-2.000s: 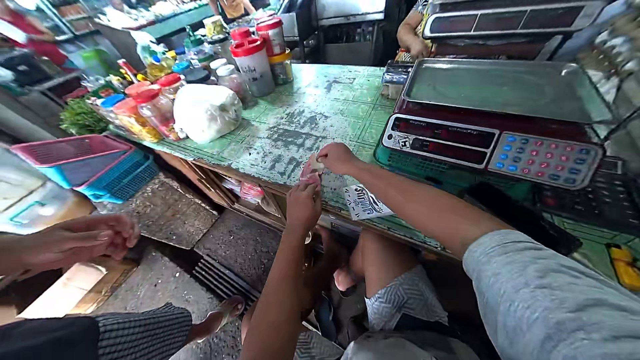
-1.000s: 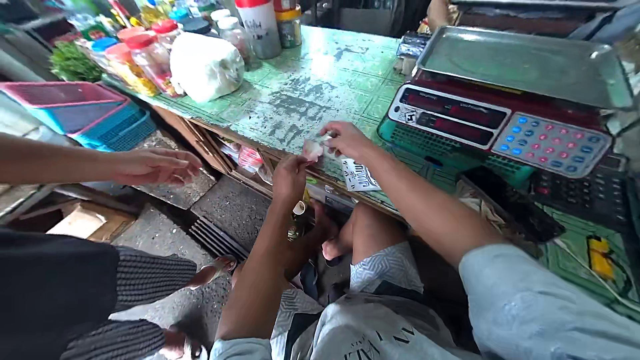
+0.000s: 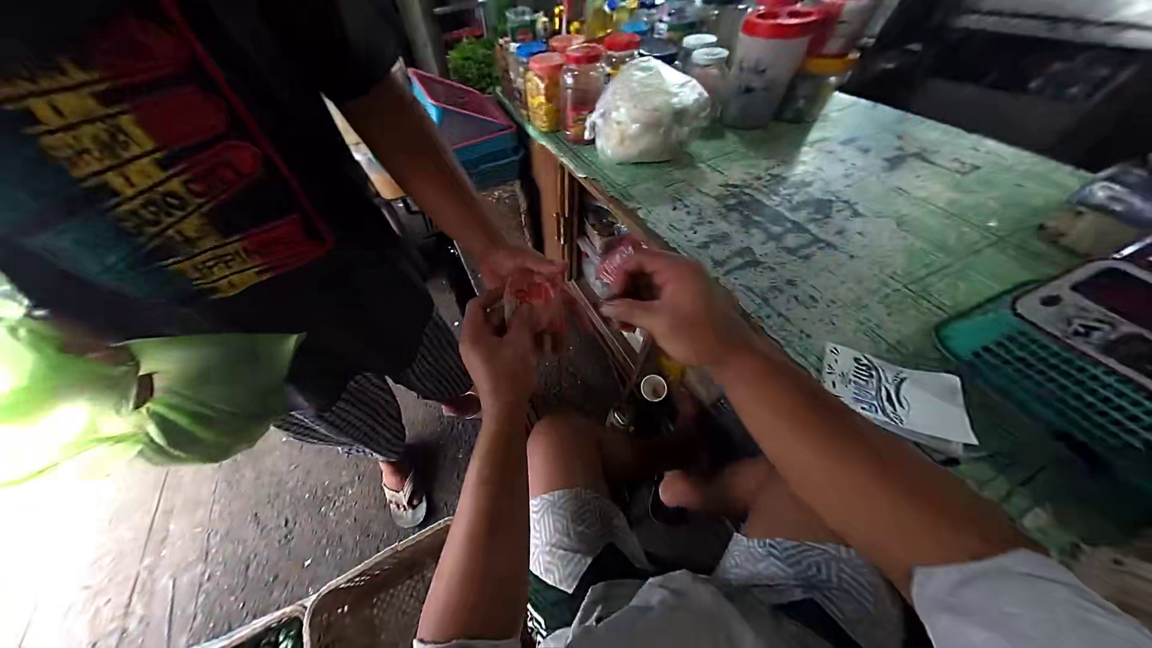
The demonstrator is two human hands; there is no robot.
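Observation:
My left hand (image 3: 499,346) holds a small clear plastic packet with red print (image 3: 531,292) between thumb and fingers. Right behind that packet is another person's outstretched hand (image 3: 513,261), palm up; whether it touches the packet is unclear. My right hand (image 3: 670,306) is to the right, near the counter's edge, its thumb and fingertips pinched together. A bit of red-and-white plastic (image 3: 619,261) shows beside its fingers; whether it is held cannot be told.
The green counter (image 3: 774,225) bears a full white plastic bag (image 3: 650,112), lidded jars (image 3: 583,90), a printed white paper (image 3: 900,396) and a scale (image 3: 1098,306) by a green basket (image 3: 1053,360). A person (image 3: 180,180) stands at left. A woven basket (image 3: 378,585) is below.
The view has swung left. My hands have moved apart from each other, away from the counter, and the other person's hand is now at my left hand. A green plastic bag has come into view.

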